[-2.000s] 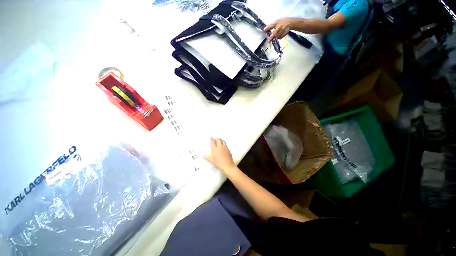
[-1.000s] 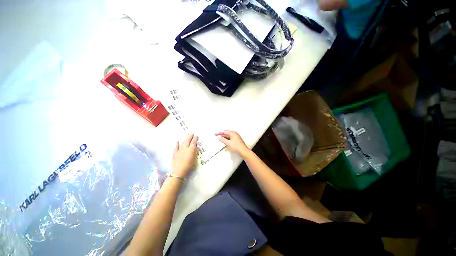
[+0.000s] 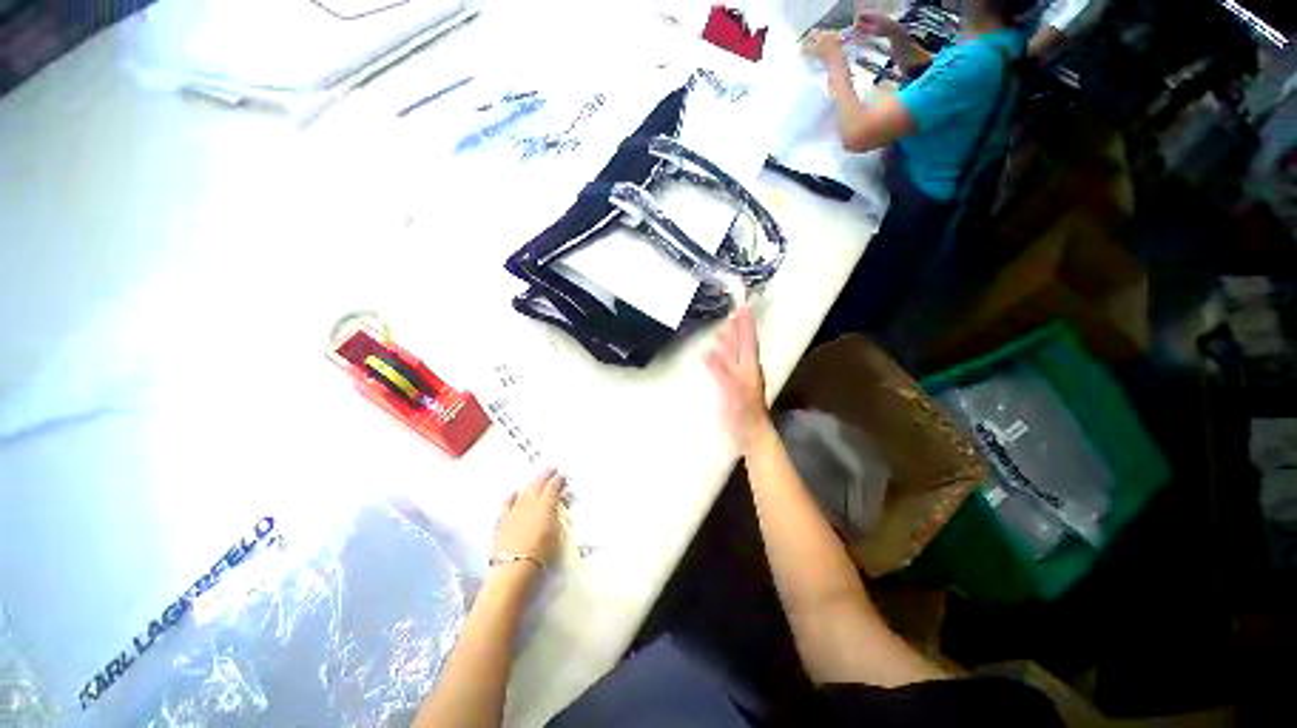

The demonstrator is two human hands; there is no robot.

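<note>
My left hand (image 3: 529,521) rests on the white table at the lower end of the barcode sticker sheet (image 3: 512,413), right of the red tape dispenser (image 3: 410,391). Whether its fingers hold anything is not visible. My right hand (image 3: 740,373) reaches toward the handbags (image 3: 647,270), fingers near the film-wrapped handles (image 3: 711,213); it is slightly blurred, with fingers extended and no object visible in it. The handbags lie flat in a pile, white with black trim. A clear polybag with black KARL LAGERFELD print (image 3: 185,605) lies at the lower left.
A brown carton (image 3: 932,469) and a green crate (image 3: 1124,469) holding a packed bag stand on the floor at right. A person in a blue-green shirt (image 3: 946,128) works at the far table end, near another red dispenser (image 3: 734,31). A white stack (image 3: 313,50) lies at the far left.
The view has shifted, showing more of the far table. My right hand has moved from the sticker sheet up toward the handbags. My left hand came in and stays by the sheet.
</note>
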